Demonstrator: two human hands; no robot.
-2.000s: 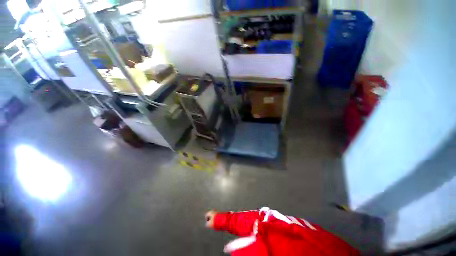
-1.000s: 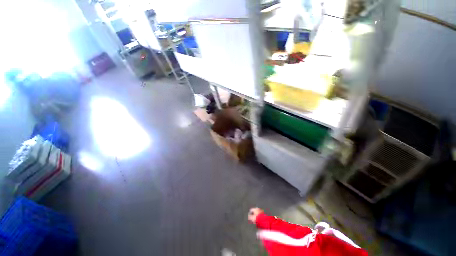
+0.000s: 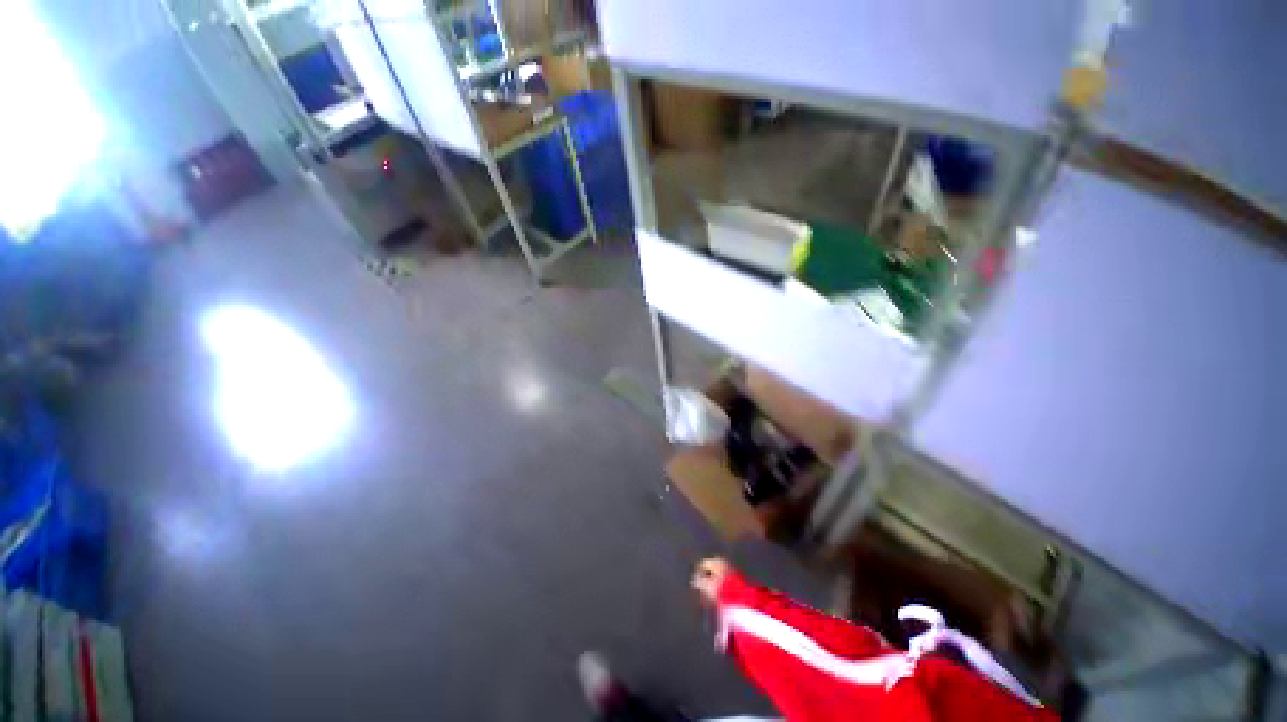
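Observation:
My left hand [image 3: 710, 576] is small and blurred at the end of a red sleeve with a white stripe, low in the view right of centre. Its fingers are too unclear to tell whether they are open or closed, and no held object can be made out. The rest of the red garment [image 3: 847, 670], with a white cord, fills the lower right. My right hand is not in view. An open brown carton [image 3: 717, 491] with dark contents and a white bag [image 3: 696, 418] sits beyond my left hand, under a workbench.
The bench has white panels [image 3: 783, 327], a green surface [image 3: 861, 268] and a pale box [image 3: 758, 237]. Grey floor [image 3: 438, 466] runs along its left side. Blue items [image 3: 59, 529] and pale stacked pieces [image 3: 57, 663] stand at the left edge. A framed stand [image 3: 558, 212] is farther back.
The view has swung left and moved forward along the benches. The carton under the bench is nearer my left hand. The wheeled rack and blue platform have left the view.

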